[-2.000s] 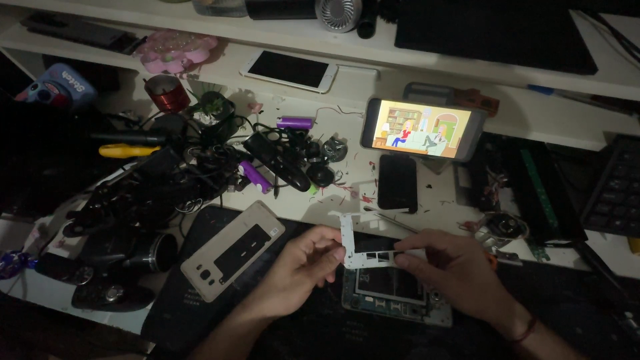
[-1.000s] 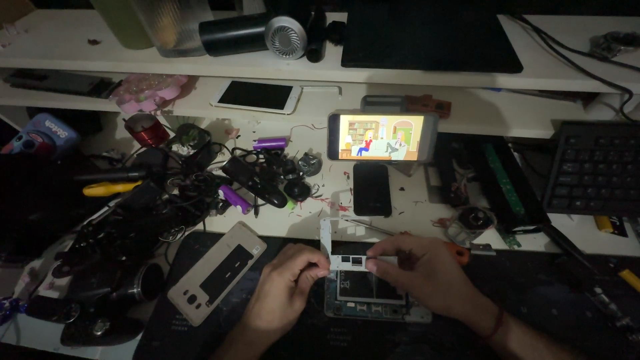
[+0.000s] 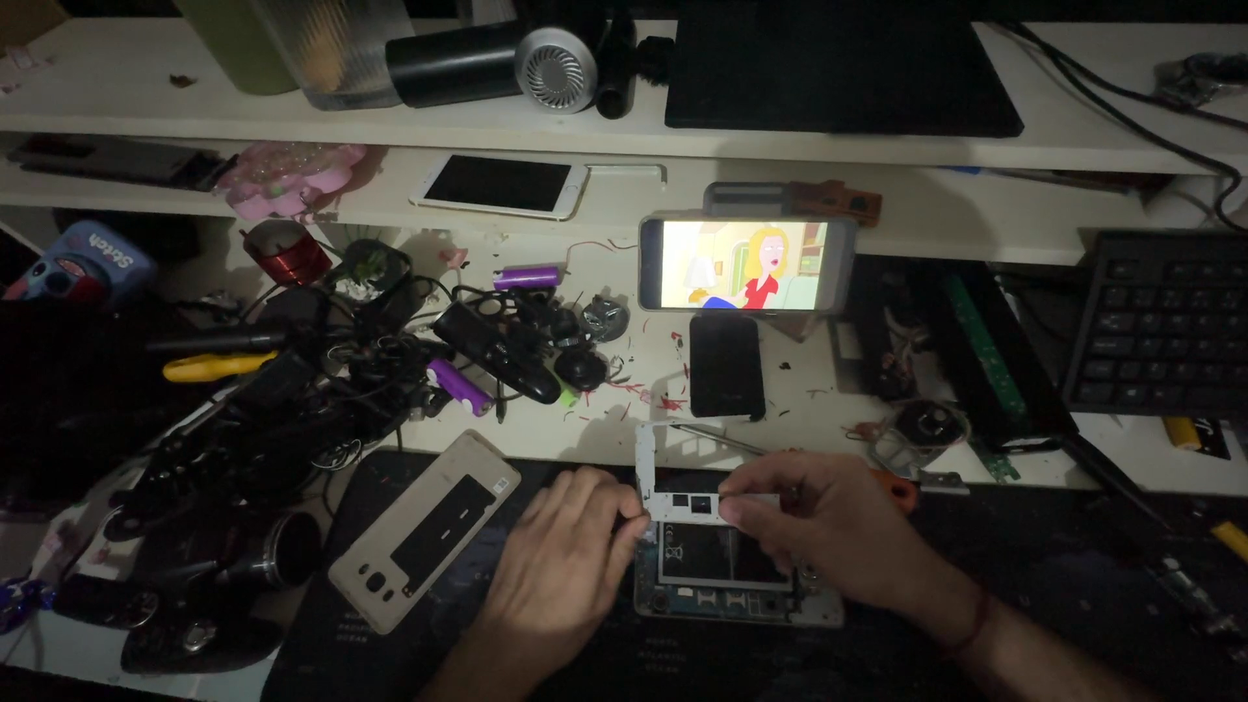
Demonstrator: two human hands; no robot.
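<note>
A thin white L-shaped phone bracket (image 3: 645,466) is held over an opened phone (image 3: 731,603), whose battery (image 3: 697,551) and circuit board show. My left hand (image 3: 570,556) pinches the bracket near its corner. My right hand (image 3: 829,526) grips the other end between thumb and index finger, close above the battery. Left of my left hand lies a gold phone back cover (image 3: 426,531), tilted on the dark mat. A screwdriver, with its metal shaft (image 3: 717,439) and orange handle (image 3: 895,490), lies partly hidden behind my right hand.
A phone playing a cartoon (image 3: 746,265) leans behind a black phone (image 3: 726,366). Tangled cables and small devices (image 3: 497,351) with purple battery cells (image 3: 526,278) fill the left. A white phone (image 3: 502,185) lies on the shelf; a keyboard (image 3: 1160,322) is at right. Wire scraps litter the white desk.
Both hands keep hold of the bracket, which has been lowered and levelled somewhat over the opened phone since the earliest frame. The view has shifted slightly.
</note>
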